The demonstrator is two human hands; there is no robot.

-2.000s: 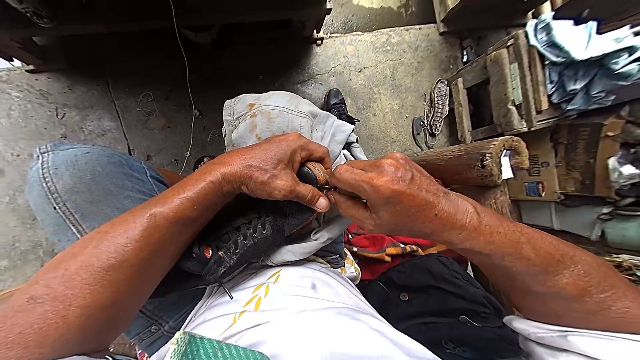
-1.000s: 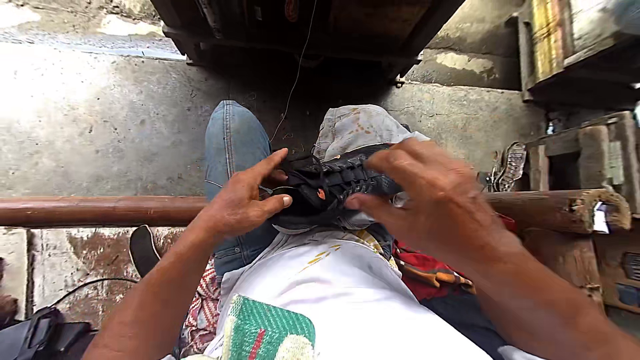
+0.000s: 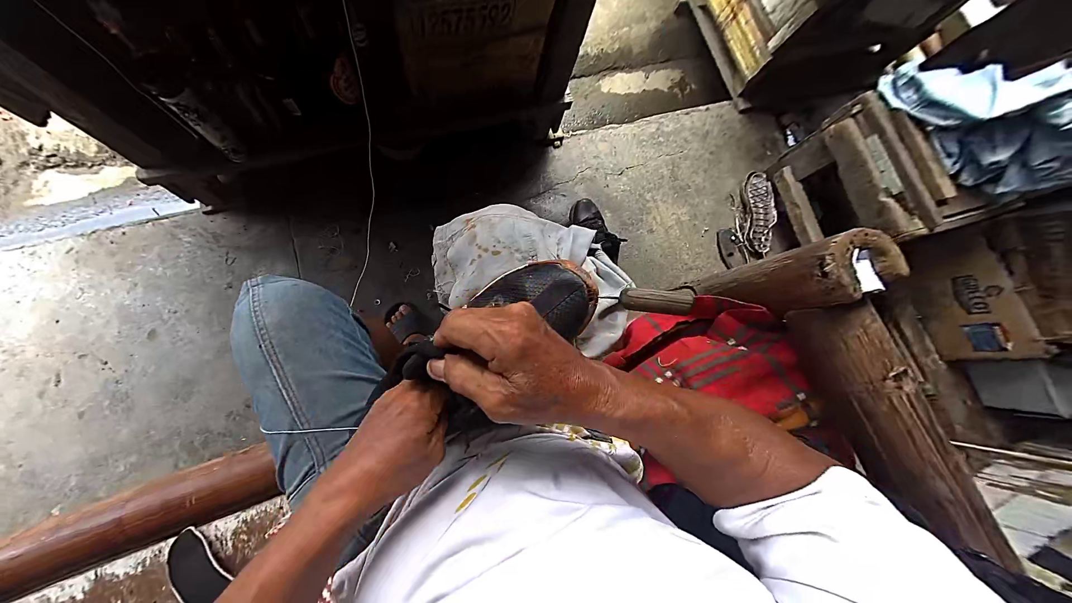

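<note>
A black shoe (image 3: 544,293) with a brown-orange sole edge lies across my lap, its toe to the right over a stained pale cloth (image 3: 494,239). My left hand (image 3: 410,423) grips the shoe's dark upper near the opening. Beside it, my right hand (image 3: 502,360) pinches the same black material between thumb and fingers. An awl with a wooden handle (image 3: 657,301) sticks out from the shoe's toe edge, its thin metal shaft toward the sole; neither hand touches it. A pale thread (image 3: 310,430) runs across the jeans to my left hand. The shoe's heel part is hidden.
A wooden rail (image 3: 142,511) runs at the left, and a thick log (image 3: 796,272) at the right. Red plaid cloth (image 3: 720,360) lies beside my right forearm. A shoe sole (image 3: 758,213) rests on the concrete floor near a wooden crate (image 3: 871,167). A dark cabinet (image 3: 469,50) stands ahead.
My right hand has moved in beside my left hand, and both now hold the shoe's upper. The shoe's toe and the awl at its edge now show. The view has turned.
</note>
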